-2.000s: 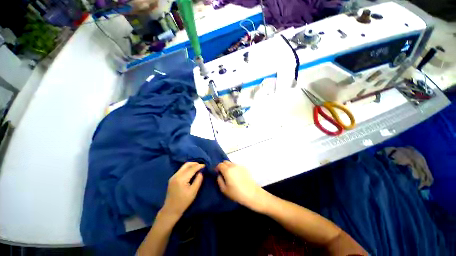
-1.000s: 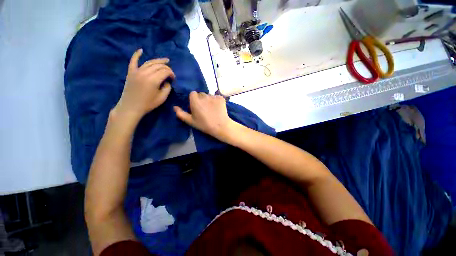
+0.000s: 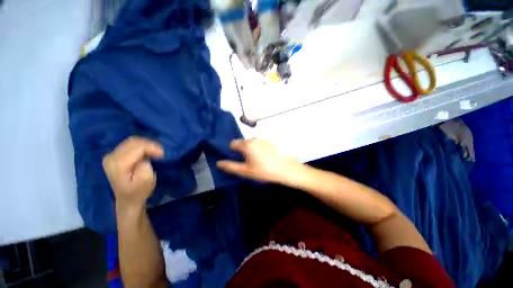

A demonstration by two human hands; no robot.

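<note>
A dark blue garment piece (image 3: 163, 84) lies on the table left of the needle area (image 3: 273, 64) and hangs over the front edge. My left hand (image 3: 132, 169) is closed on the cloth near the table's front edge; it is blurred. My right hand (image 3: 256, 160) is at the cloth's right part, thumb and index finger apart around its edge; whether it grips the cloth is too blurred to tell. The cloth is lifted in a fold between the hands. The cloth is not under the presser foot.
Scissors with red and yellow handles (image 3: 409, 76) lie right of the needle. A garment pile (image 3: 422, 185) hangs at the right, with a beige scrap (image 3: 458, 138) and a blue crate (image 3: 494, 152). White scraps (image 3: 178, 262) show below the table. The white table (image 3: 34, 129) extends left.
My left hand has moved down and left, from lying on the cloth to holding it near the front edge. My right hand has moved slightly down and right. The cloth between them has been raised.
</note>
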